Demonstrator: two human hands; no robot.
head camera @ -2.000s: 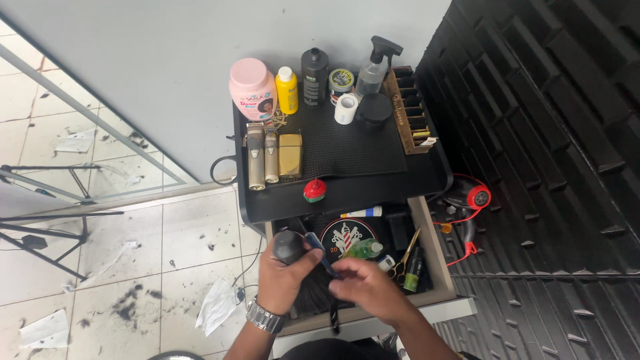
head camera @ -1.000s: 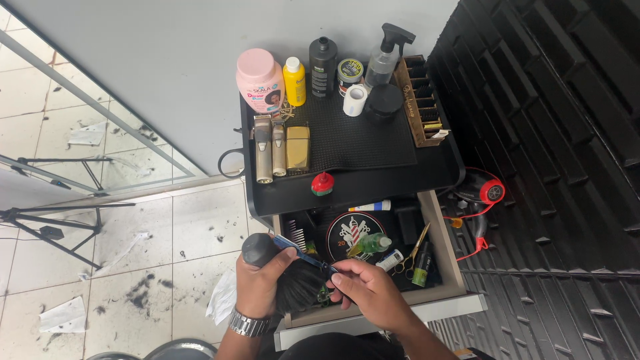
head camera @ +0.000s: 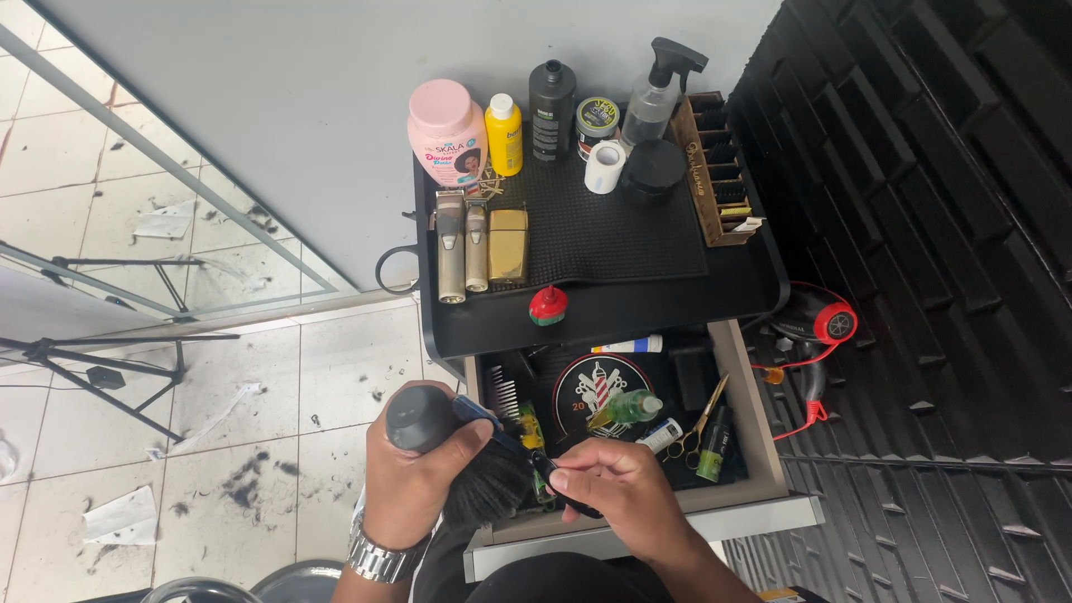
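Note:
My left hand [head camera: 423,469] is closed around the black handle of a neck duster brush [head camera: 486,490], its dark bristles hanging down over the drawer edge. The same hand pins a slim blue piece [head camera: 486,420] under its thumb. My right hand [head camera: 611,490] pinches a slim black tool [head camera: 569,487], perhaps a folding razor, whose upper end meets or nearly meets the blue piece; whether they are joined cannot be told. Beyond the hands, the open drawer [head camera: 758,419] holds a white comb [head camera: 505,392], a green bottle [head camera: 632,407], gold scissors [head camera: 697,427] and a dark-green container [head camera: 714,448].
A black tray [head camera: 636,306] carries clippers [head camera: 450,251], a gold shaver [head camera: 507,244], a red-topped object [head camera: 548,306], several bottles, a spray bottle [head camera: 653,105] and a wooden rack [head camera: 712,184]. A hair dryer [head camera: 808,318] hangs at the right; a tripod [head camera: 109,360] stands left.
Two seconds ago my right fingers were close beside the blue piece; now they pinch the black tool farther down and right. My left hand keeps the brush throughout.

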